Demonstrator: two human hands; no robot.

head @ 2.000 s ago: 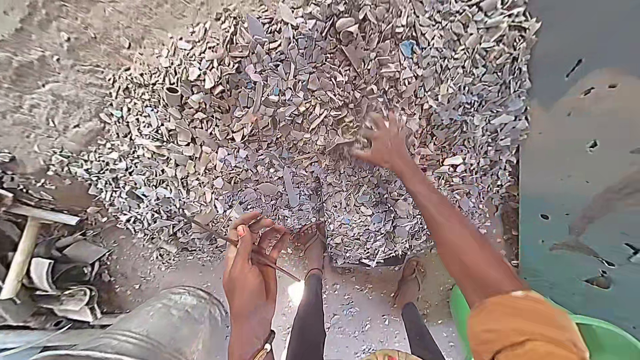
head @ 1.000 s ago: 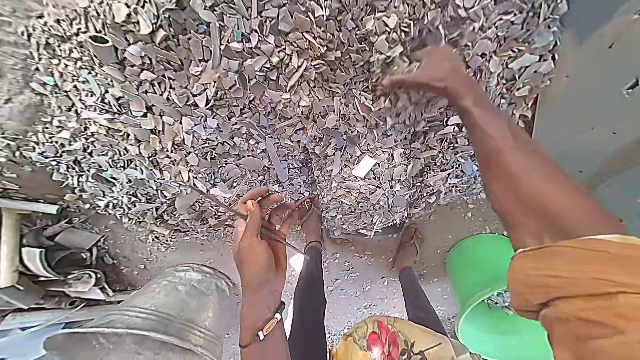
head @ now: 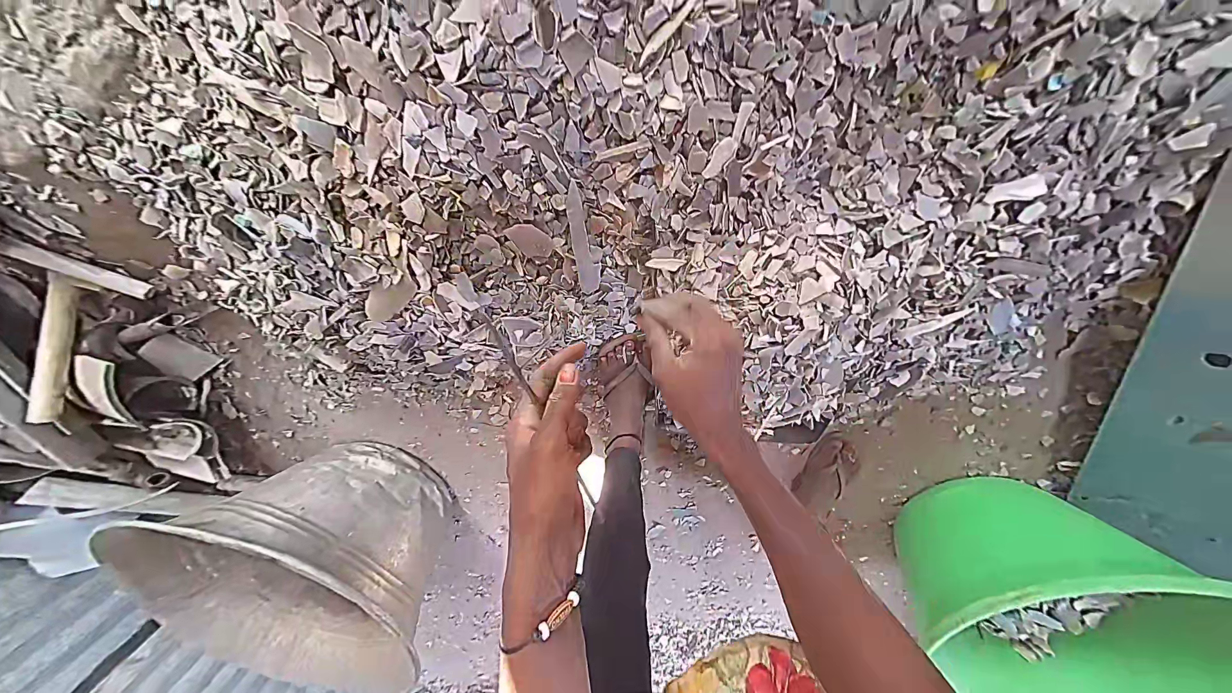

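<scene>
My left hand [head: 551,433] holds a thin dark stick [head: 510,356], which slants up and left from between thumb and fingers. Close to its right, my right hand [head: 695,361] is bent with its fingertips pinched together, just above my sandalled foot [head: 626,371]; whether something small is between them cannot be told. In front of both hands spreads a wide heap of broken plastic flakes [head: 770,192], mostly grey and whitish. A long pale strip [head: 581,236] lies on the heap just beyond my hands.
A grey bucket [head: 318,549] lies tipped at lower left. The green bucket [head: 1020,539] at lower right, also tipped, holds some flakes. Curved broken pieces and a wooden piece [head: 53,346] lie at the left edge. A blue-green flat surface [head: 1155,433] borders the heap at right.
My right hand has come back from the heap toward my left hand. My left hand keeps the stick. A white piece near the heap's front one second ago is no longer seen there.
</scene>
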